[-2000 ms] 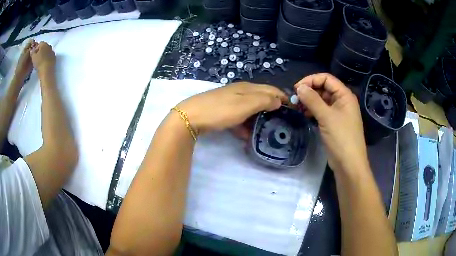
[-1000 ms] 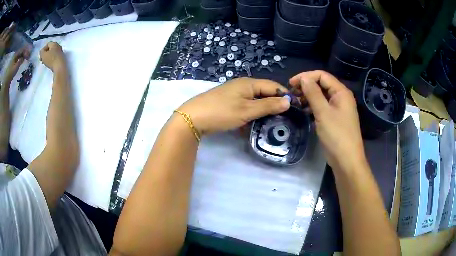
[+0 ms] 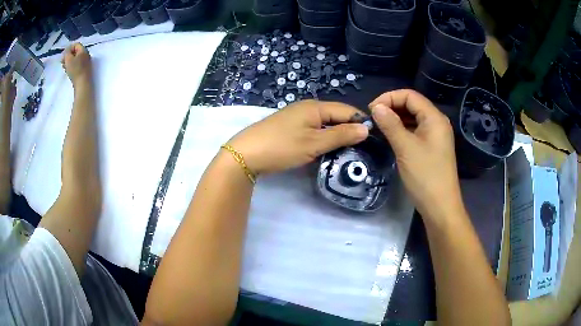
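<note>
A dark grey plastic housing (image 3: 352,196) stands open side up on the white foam sheet (image 3: 306,255), with a round hub and slots inside. My left hand (image 3: 302,135) is over its upper left rim and pinches a small insert part (image 3: 367,123) with a pale cap between thumb and index finger. My right hand (image 3: 417,137) is at the upper right of the housing, its thumb and index finger pinched together close to the same part. Whether the right fingertips hold it too is hard to tell. The part is above the housing's back rim.
Loose insert parts (image 3: 290,67) lie in a pile behind the sheet. Stacked housings (image 3: 381,32) stand at the back, and another housing (image 3: 487,124) is at the right. A fan retail box (image 3: 541,235) stands at far right. Another person's arm (image 3: 79,146) rests on the left sheet.
The housing has tilted slightly, and my hands have shifted a little around the small part. At left, the other person's hands have moved and a small box has come into view.
</note>
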